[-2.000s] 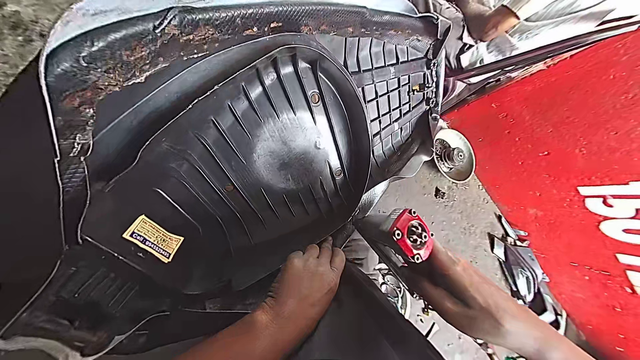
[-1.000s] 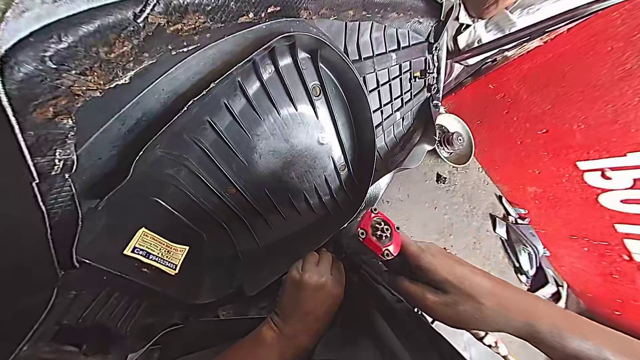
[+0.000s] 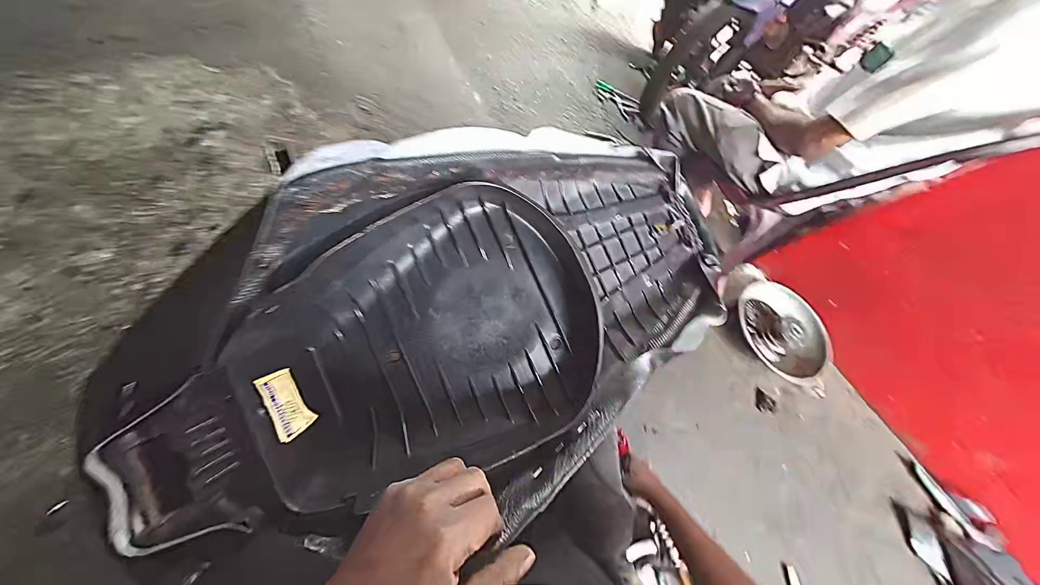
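Note:
A two-wheeler seat lies upside down, its ribbed black plastic seat base (image 3: 479,325) facing up and a yellow sticker with writing (image 3: 284,405) near its left end. Along the lower edge of the seat, my left hand (image 3: 443,520) grips the black cover material with bent fingers. My right hand (image 3: 643,479) is lower right of the seat, partly hidden behind dark cloth; a small red part of a tool (image 3: 623,445) shows at its fingers. The rest of that tool is hidden.
A round metal dish-like part (image 3: 785,331) stands right of the seat, beside a red panel (image 3: 918,325) with a raised edge. Another person's arm (image 3: 800,130) is at upper right, near a dark wheel. Loose parts (image 3: 934,520) lie at lower right on the concrete floor (image 3: 715,439).
The view has shifted and shows more floor. My right hand, earlier holding the red-ended tool in plain sight beside the seat edge, is now lower and mostly hidden. My left hand stays at the lower edge.

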